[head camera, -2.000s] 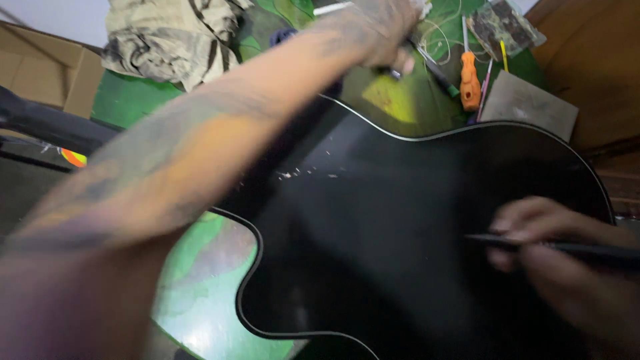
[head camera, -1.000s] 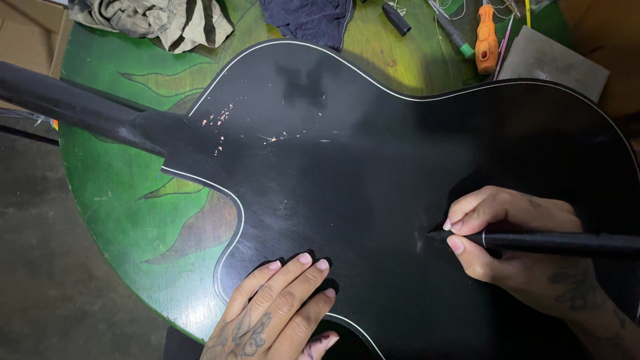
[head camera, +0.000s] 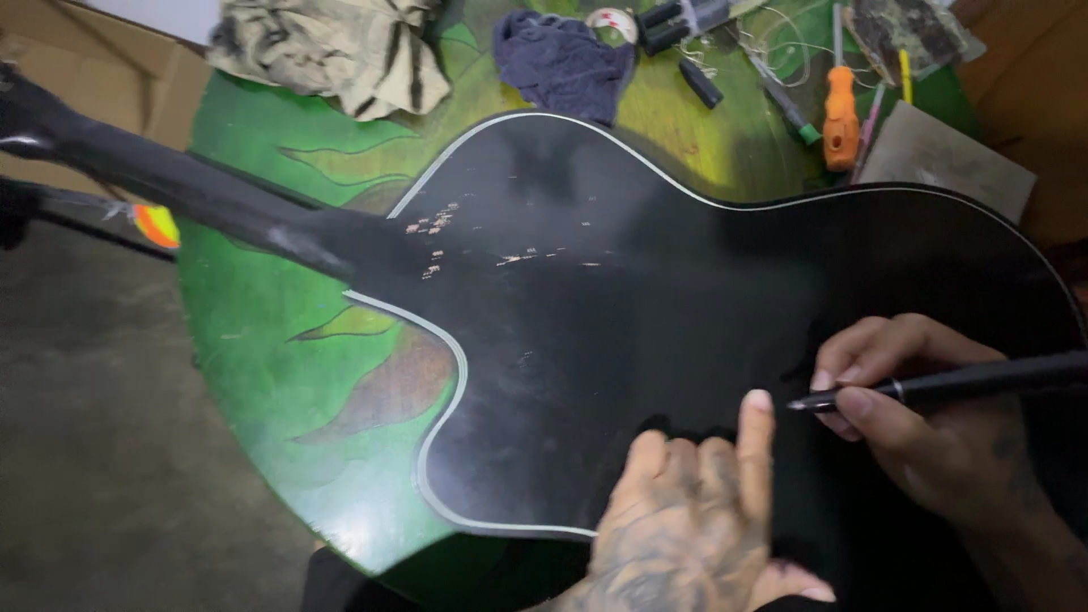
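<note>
A black guitar body with white edge binding (head camera: 646, 323) lies with its back facing up, and its neck (head camera: 195, 187) runs to the upper left. Pale chips and scratches mark the finish near the neck joint. My right hand (head camera: 909, 399) grips a black marker pen (head camera: 960, 382), its tip close over the lower right part of the back. Just left of that tip, the index finger of my left hand (head camera: 697, 510) is extended onto the guitar, the other fingers curled and holding nothing visible.
Beneath the guitar is a round green painted table (head camera: 280, 399). Along its far side lie a camouflage cloth (head camera: 340, 51), a dark blue cloth (head camera: 561, 59), a black pen cap (head camera: 700, 83), an orange-handled screwdriver (head camera: 841, 119) and a flat grey sheet (head camera: 943, 161). A cardboard box (head camera: 102, 85) stands at upper left.
My left hand, at the table's far side two seconds ago, has come back onto the guitar. Since one second ago it has moved right, towards the pen, and its spread fingers have curled except the index.
</note>
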